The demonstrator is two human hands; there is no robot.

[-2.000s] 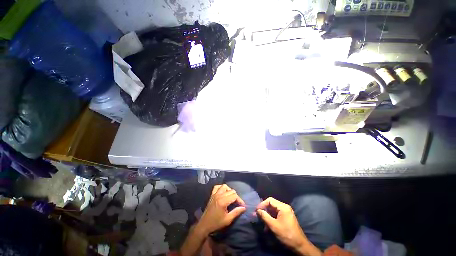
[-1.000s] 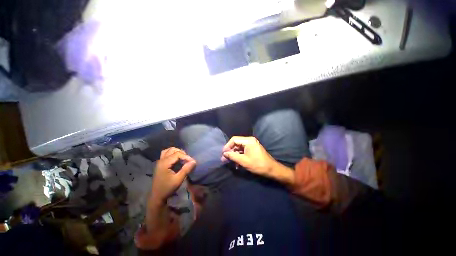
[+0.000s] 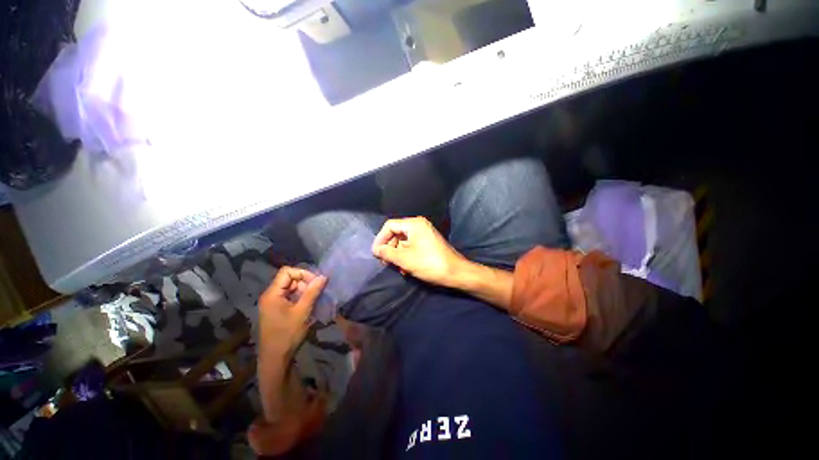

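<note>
A thin, see-through lilac fabric strip [image 3: 346, 275] is stretched between my two hands over my lap. My left hand [image 3: 291, 304] pinches its left end between thumb and fingertips. My right hand [image 3: 411, 250] pinches its right end and is slightly higher. The strip is faint against my jeans, so its edges are hard to make out. More lilac fabric [image 3: 92, 94] lies at the left of the white machine table [image 3: 224, 135], beside the black plastic bag.
The black plastic bag [image 3: 34, 108] is at the upper left. The machine's base and open slot [image 3: 467, 27] are at the top edge. Lilac and white pieces [image 3: 629, 229] lie right of my lap. White scraps [image 3: 202, 292] cover the floor at left.
The view has tilted down and shifted, so most of the machine has left the picture. My hands have moved apart, and the strip now shows spread between them.
</note>
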